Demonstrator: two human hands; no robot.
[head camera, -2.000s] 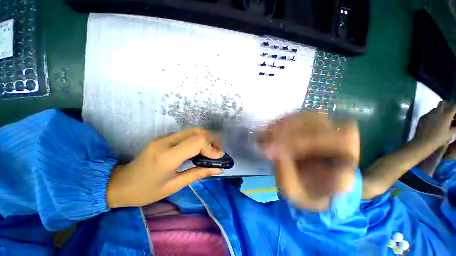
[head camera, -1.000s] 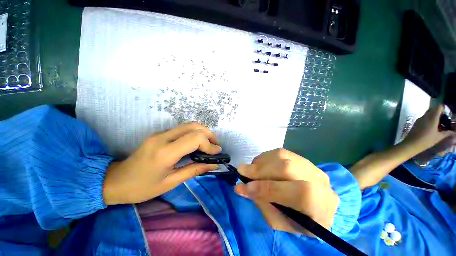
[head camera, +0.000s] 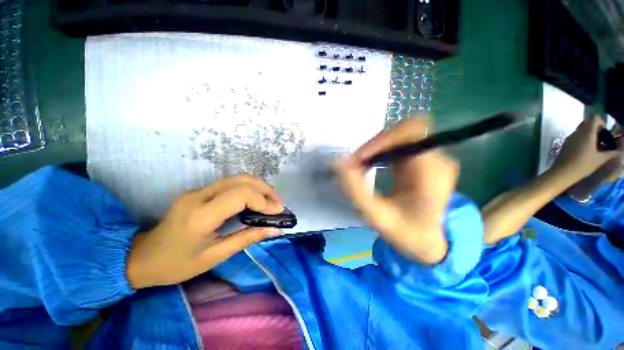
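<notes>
My left hand (head camera: 202, 229) holds a glossy black housing (head camera: 274, 219) between thumb and fingers, at the near edge of the white sheet (head camera: 137, 102). My right hand (head camera: 404, 191), blurred, holds black tweezers (head camera: 451, 135) like a pen above the sheet's right part. The rear end of the tweezers points right; their tip is too blurred to make out. Tiny silvery-grey bits (head camera: 253, 147) lie scattered on the sheet. Short rows of tiny black pieces (head camera: 336, 68) sit on the clear blister tray (head camera: 410, 89) at the far right corner.
A black parts tray (head camera: 246, 20) stands beyond the sheet. Another clear blister tray (head camera: 15, 102) lies at far left. At right, another person's hands (head camera: 581, 157) hold a dark piece near a second white sheet (head camera: 557, 123) and black tray (head camera: 564, 55).
My right hand has lifted the tweezers from the housing and moved up over the sheet. The near row of black pieces shows one instead of two. The whole view has shifted.
</notes>
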